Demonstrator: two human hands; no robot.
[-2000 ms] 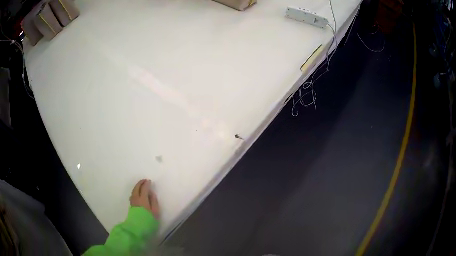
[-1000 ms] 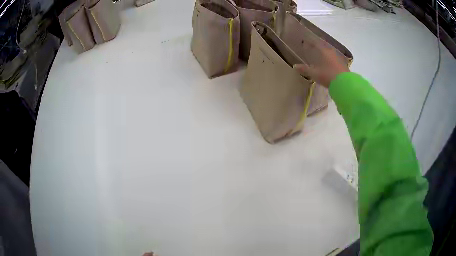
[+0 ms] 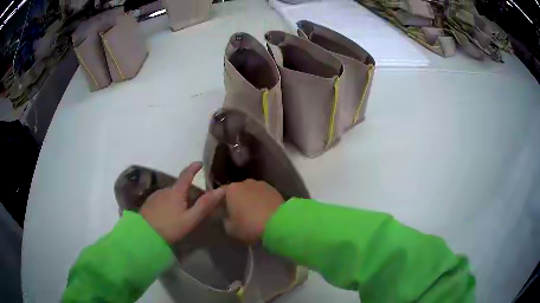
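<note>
Two beige open-topped bag bodies stand close together before me. My left hand (image 3: 172, 208) is over the left bag (image 3: 207, 257), thumb and index finger spread; its other fingers are hard to make out, so its hold is unclear. My right hand (image 3: 251, 210) has curled fingers closed at the touching rims of the two bags, its thumb side against my left thumb. The right bag (image 3: 269, 157) shows a dark inside and a shiny dot near its far rim end. Both bags' near ends are partly hidden by my hands and sleeves.
Three similar bags with yellow edge strips (image 3: 308, 97) stand just behind. Two more (image 3: 121, 50) stand at the far left, and another (image 3: 188, 13) at the back. White sheets (image 3: 379, 50) and a heap of beige pieces (image 3: 441, 41) lie at the back right of the white table (image 3: 426, 171).
My view has swung over the bags. My right hand has come from the outer bag to the near pair, and my left hand has come up beside it. The near bags now stand closer to me.
</note>
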